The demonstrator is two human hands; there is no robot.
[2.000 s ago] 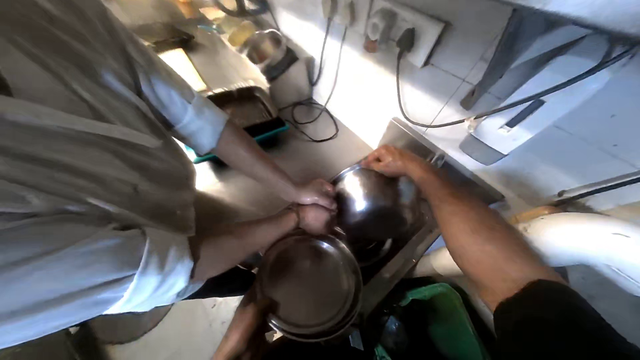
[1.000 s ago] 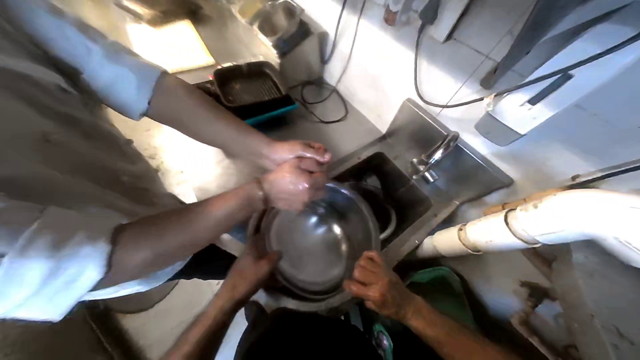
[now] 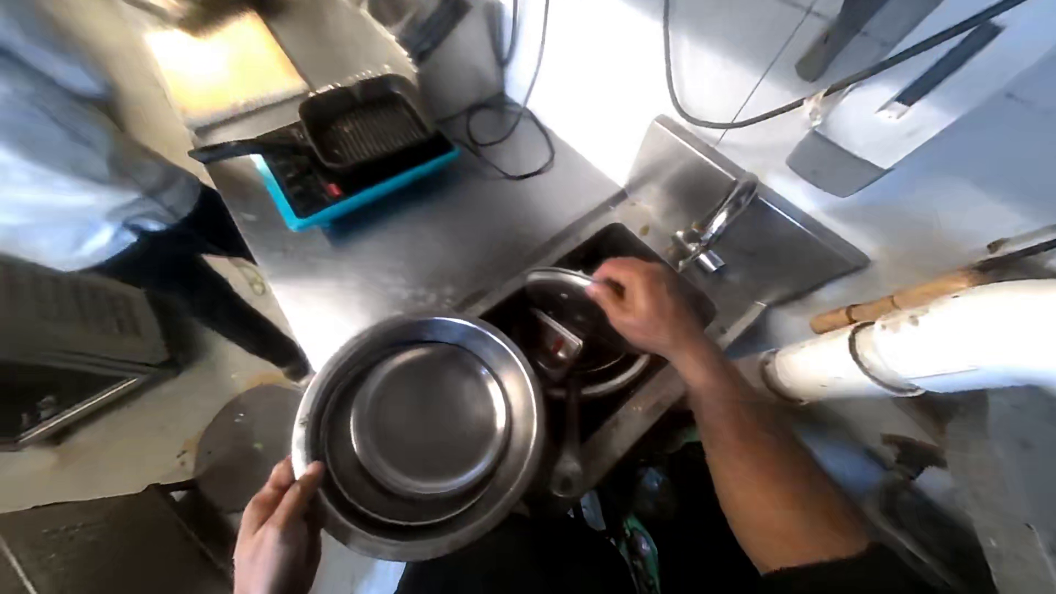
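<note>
My left hand point(image 3: 280, 524) grips the rim of a wide stainless steel bowl point(image 3: 417, 528) at its lower left. Inside it lies a smaller round metal vessel point(image 3: 429, 417). Over the sink basin point(image 3: 606, 243), my right hand point(image 3: 639, 305) pinches the metal rim of a round dark vessel or lid point(image 3: 561, 285). Below it in the basin are a small rectangular metal container point(image 3: 557, 342) and another round rim point(image 3: 615, 379). A long-handled utensil point(image 3: 568, 474) leans over the basin's near edge. The faucet point(image 3: 718, 223) stands behind my right hand.
A ridged grill pan point(image 3: 367, 124) rests on a turquoise-edged appliance or tray point(image 3: 371, 198) on the steel counter point(image 3: 462, 247). A black cable point(image 3: 528, 115) lies behind. At the left stands another person point(image 3: 99, 181). A white pipe point(image 3: 924, 346) runs at the right.
The other person's hands have left the area over the bowl. My right hand has let go of the bowl's right side and moved to the sink, where it holds a rim.
</note>
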